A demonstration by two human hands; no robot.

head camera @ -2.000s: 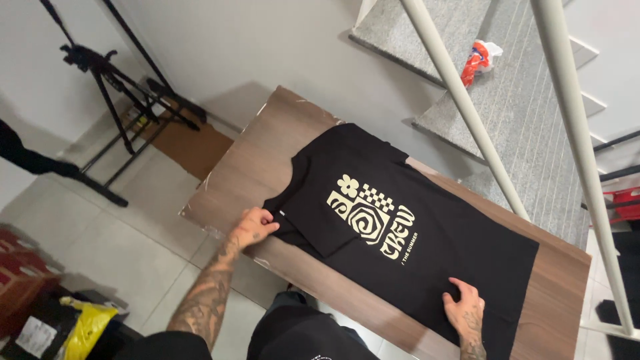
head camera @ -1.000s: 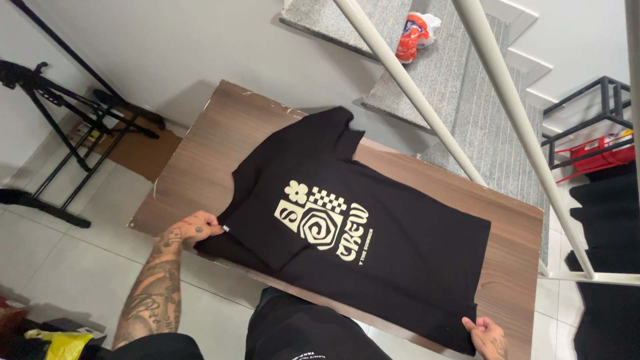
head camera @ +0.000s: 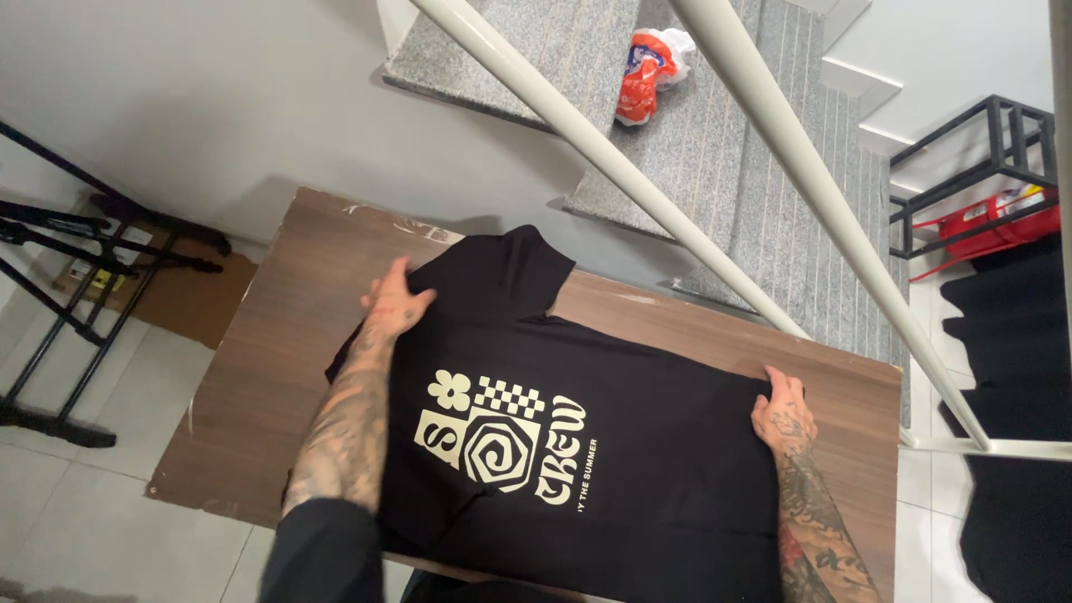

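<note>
A black T-shirt with a cream print lies spread over a wooden tabletop, its neck end toward the left and its hem toward the right. My left hand is at the shirt's far shoulder beside the collar, with its fingers spread; the forearm crosses over the neck edge. At the far corner of the hem is my right hand, its fingertips on the fabric's edge; whether they pinch it is not plain. One sleeve points away from me past the table's far edge.
Beyond the table rise granite stairs with slanting white railings and a red and white plastic bag. A black metal stand is at the left. At the right are a black frame and a red fire extinguisher.
My left hand has moved from the near side of the collar to the far shoulder. My right hand has gone from the hem's near corner to its far corner.
</note>
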